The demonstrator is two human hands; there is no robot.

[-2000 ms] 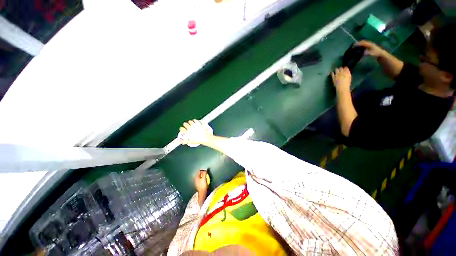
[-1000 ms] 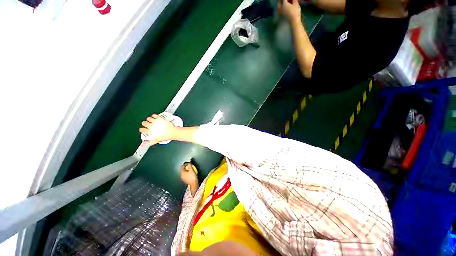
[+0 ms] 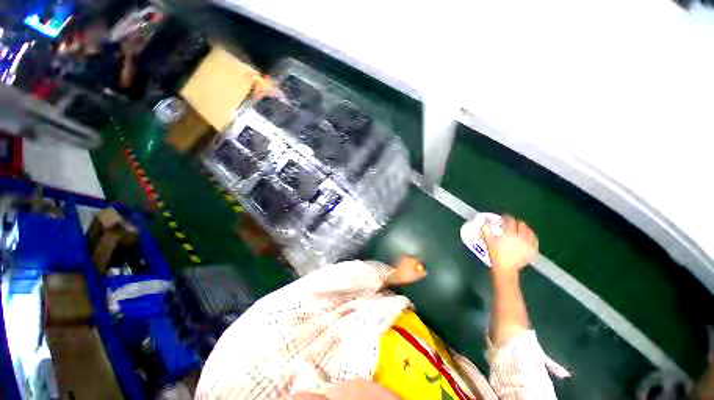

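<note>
My right hand grips a white rounded object with a small dark blue mark, possibly the small fan, over the pale rail of the green bench. My left hand is near my chest, low over the bench, with its fingers curled. A small yellow-orange spot shows at its fingertips and looks like the edge of a small yellow disc; the rest of it is hidden. Left of my hands stands a stack of clear plastic trays with black parts in the top pockets.
A cardboard box is beyond the trays. Blue racks with brown boxes stand at lower left. Yellow-black lines mark the floor. A white curved surface lies beyond the bench. People show blurred at upper left.
The view has swung left, bringing the tray stack and blue racks in at the left; the person in black is out of view. My right hand still holds the white object.
</note>
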